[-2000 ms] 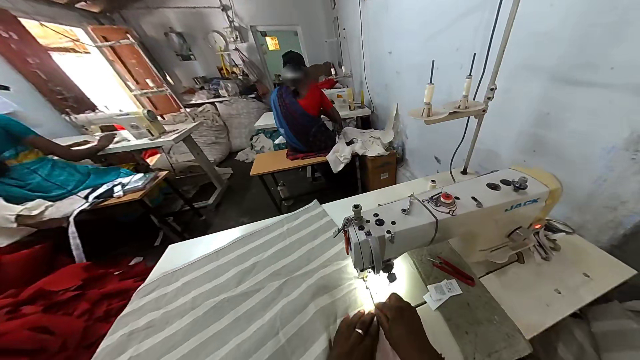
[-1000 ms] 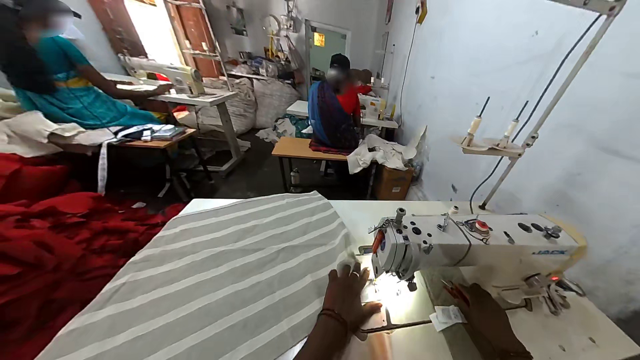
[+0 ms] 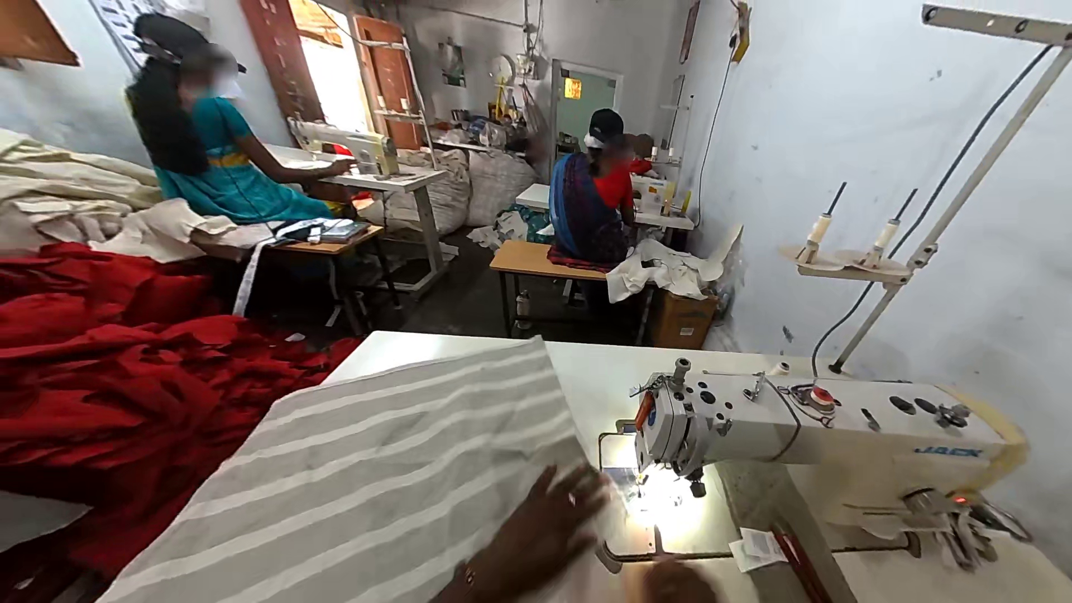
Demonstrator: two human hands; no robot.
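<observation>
Grey-and-white striped fabric (image 3: 394, 469) lies flat over the left part of the white sewing table. My left hand (image 3: 548, 523) rests on its right edge, fingers spread and blurred, close to the lit needle area. At the bottom edge my right hand (image 3: 674, 579) is blurred and partly cut off, just below the needle plate; whether it holds anything does not show. A white Jack industrial sewing machine (image 3: 837, 427) stands at the right with its lamp on. Red-handled snips or scissors (image 3: 800, 561) lie beside white labels (image 3: 758, 548) on the machine bed.
Red fabric (image 3: 126, 377) is heaped at the left. A thread stand (image 3: 854, 264) holds cones behind the machine. Two co-workers sit at other machines, one at far left (image 3: 226, 159), one at centre (image 3: 590, 201) on a wooden bench (image 3: 536, 260). A cardboard box (image 3: 682, 320) stands beyond the table.
The right hand has left the red-handled tool, which now lies by the labels, and has moved to the front of the needle area. The left hand stays on the striped fabric's edge.
</observation>
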